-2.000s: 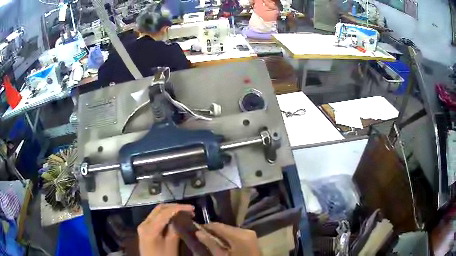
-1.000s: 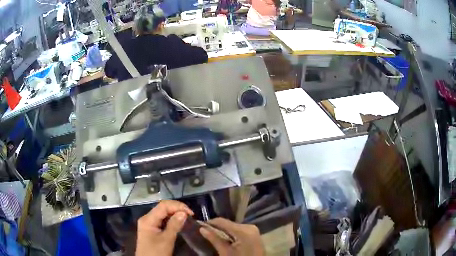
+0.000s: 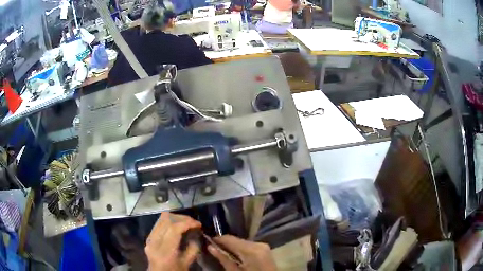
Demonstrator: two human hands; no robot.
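A small dark brown fabric piece (image 3: 207,257) is held between both hands just below the front edge of the grey metal plate. My left hand (image 3: 170,242) has its fingers curled on the piece's left part. My right hand (image 3: 246,255) pinches its right side, where a thin paler edge shows. The fingers hide much of the piece. A shiny upright metal rod (image 3: 217,224) stands between and behind the hands. The machine's dark blue head (image 3: 180,143) with its bright cylinder lies on the tilted plate (image 3: 212,87) above the hands.
Brown and tan pieces (image 3: 288,225) are heaped below the plate, right of my right hand. A fanned pile (image 3: 63,185) stands at left above a blue bin (image 3: 79,249). Tied bundles (image 3: 392,246) lie at lower right. A person in dark clothes (image 3: 153,53) sits beyond the plate.
My left fingertips have shifted a little and curl over the piece. My right hand stays on its right side, its fingers slightly moved. The seated person's arm has shifted.
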